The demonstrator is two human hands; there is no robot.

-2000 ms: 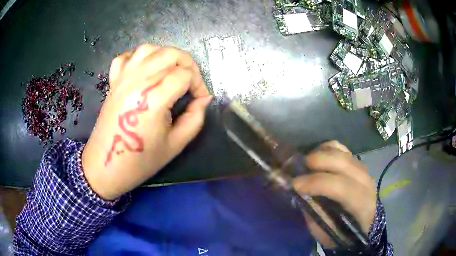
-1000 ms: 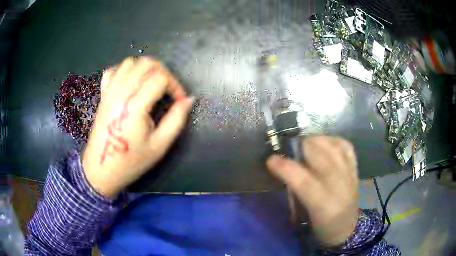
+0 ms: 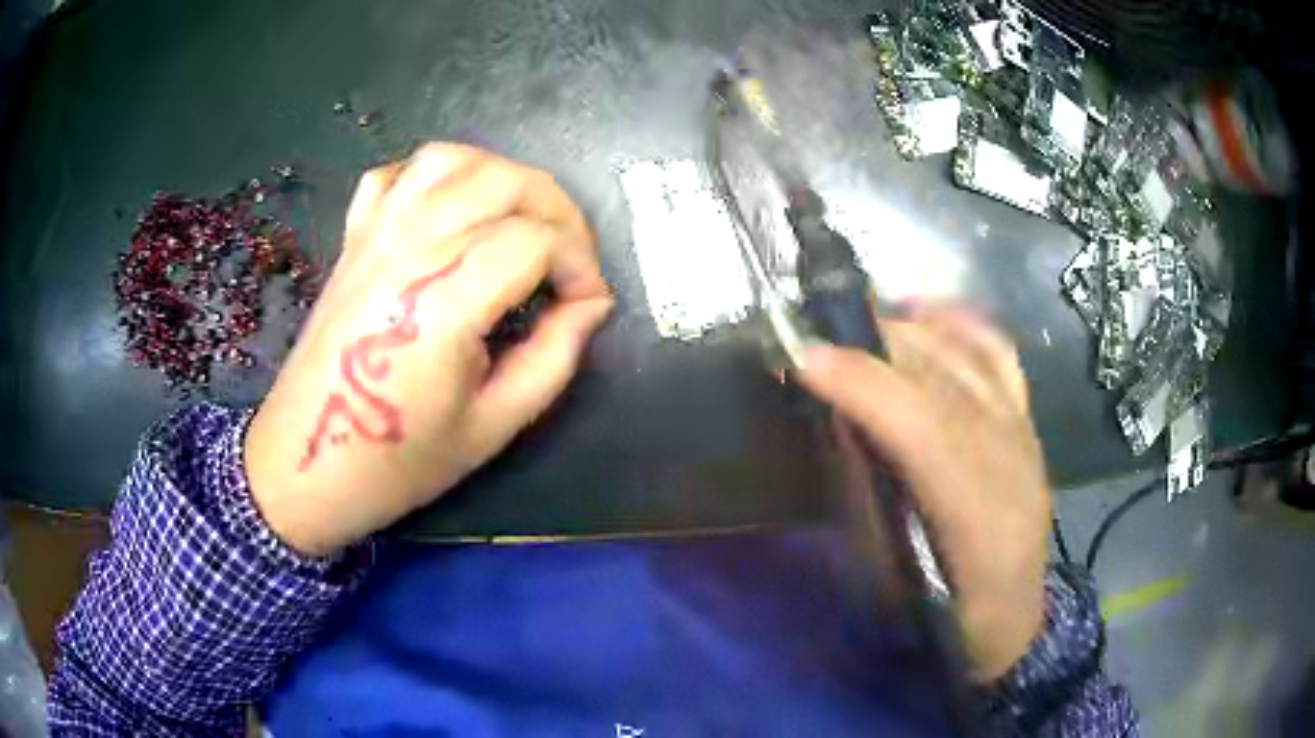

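A circuit board [image 3: 684,248], washed white by glare, lies on the dark mat in front of me. My left hand [image 3: 433,325], with red marks on its back, is just left of the board, thumb and index fingertips pinched together; whether something tiny is between them cannot be told. My right hand [image 3: 945,440] is blurred and holds the soldering iron [image 3: 837,281] at the board's right side, its tip end pointing up and away. A thin silvery tube runs along the iron.
A heap of red-black components [image 3: 202,289] lies at the left. A stack of circuit boards [image 3: 1139,274] lies at the right. An orange-white cylinder [image 3: 1233,137] is at the upper right. A black cable [image 3: 1118,522] hangs at the lower right.
The circuit board now shows on the mat where only specks showed one second ago. The iron's tip end has moved up and slightly left. My left hand has shifted slightly right in the picture.
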